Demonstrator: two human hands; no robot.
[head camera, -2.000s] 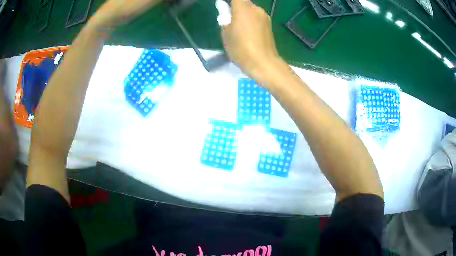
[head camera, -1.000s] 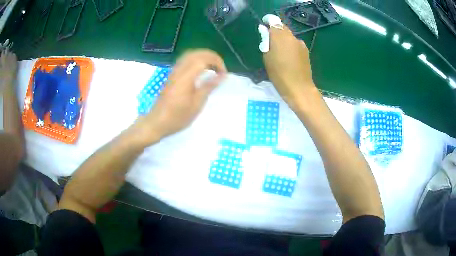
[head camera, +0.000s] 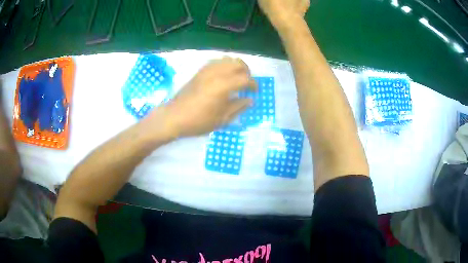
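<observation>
My left hand (head camera: 218, 95) is blurred over the left part of the upper blue adhesive sheet (head camera: 266, 100). Its fingertips are too blurred to tell whether they pinch anything. Two more blue dotted sheets lie below, one on the left (head camera: 224, 153) and one on the right (head camera: 285, 154). My right hand (head camera: 285, 6) is over the green conveyor belt at the top edge, its fingers cut off by the picture. Black phone middle frames lie on the belt; one (head camera: 228, 25) is left of my right hand.
An orange tray (head camera: 67, 102) with dark blue pieces lies far left. A blue dotted sheet with glossy film (head camera: 149, 82) is left of my left hand. A stack of sheets in clear plastic (head camera: 388, 101) lies right. People's arms or clothing show at both sides.
My left hand has moved right from beside the left sheet to the upper sheet. My right hand has moved up to the top edge. The frames on the belt stand in different places.
</observation>
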